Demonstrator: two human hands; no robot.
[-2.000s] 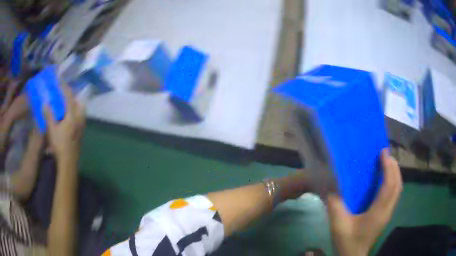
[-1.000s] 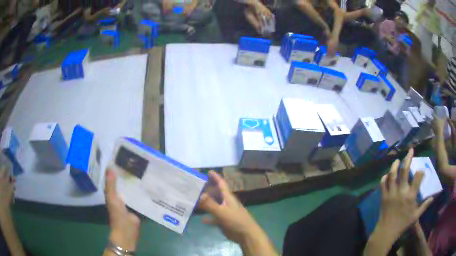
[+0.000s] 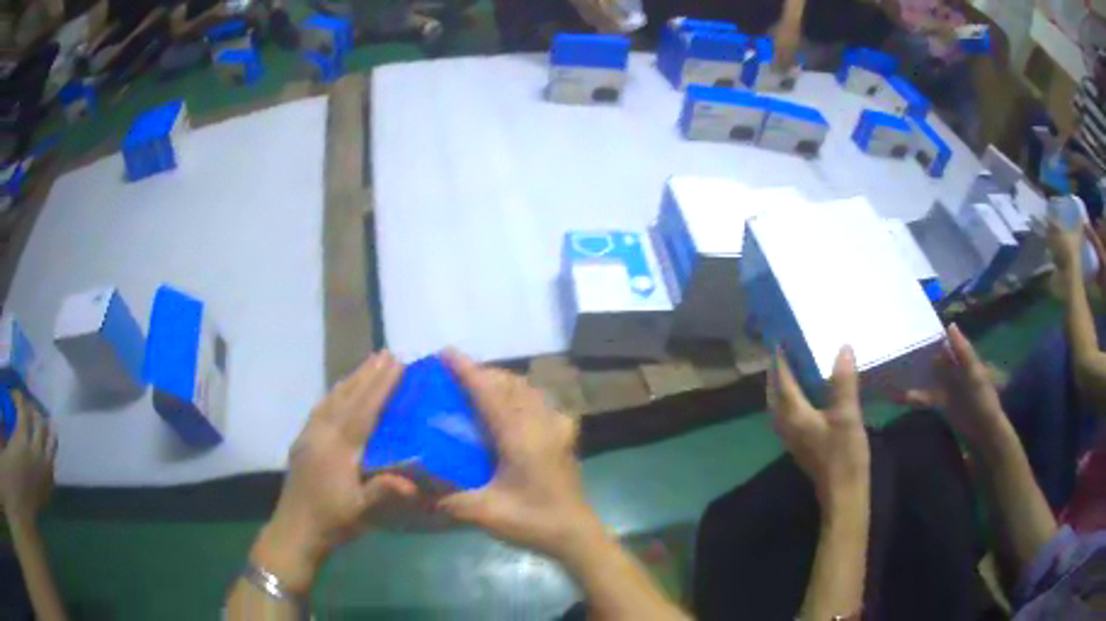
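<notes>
A blue and white retail box (image 3: pixel 431 425) is held between my two hands, low in front of me, with its blue face turned up. My left hand (image 3: pixel 337 467) grips its left side and wears a metal bracelet at the wrist. My right hand (image 3: pixel 522 455) grips its right side. The fingers cover the box's sides, and its underside is mostly hidden.
A blue box (image 3: pixel 182 364) and a white box (image 3: pixel 100 340) stand on the left white sheet (image 3: pixel 243 218). Larger printed boxes (image 3: pixel 616 297) stand at the pallet edge. At right, a neighbour's hands (image 3: pixel 825 431) hold a large white-topped box (image 3: pixel 849 291).
The box in my hands has turned from its white printed face to a blue face, and both hands now close on its sides. The neighbour at right now holds up a large white-topped box.
</notes>
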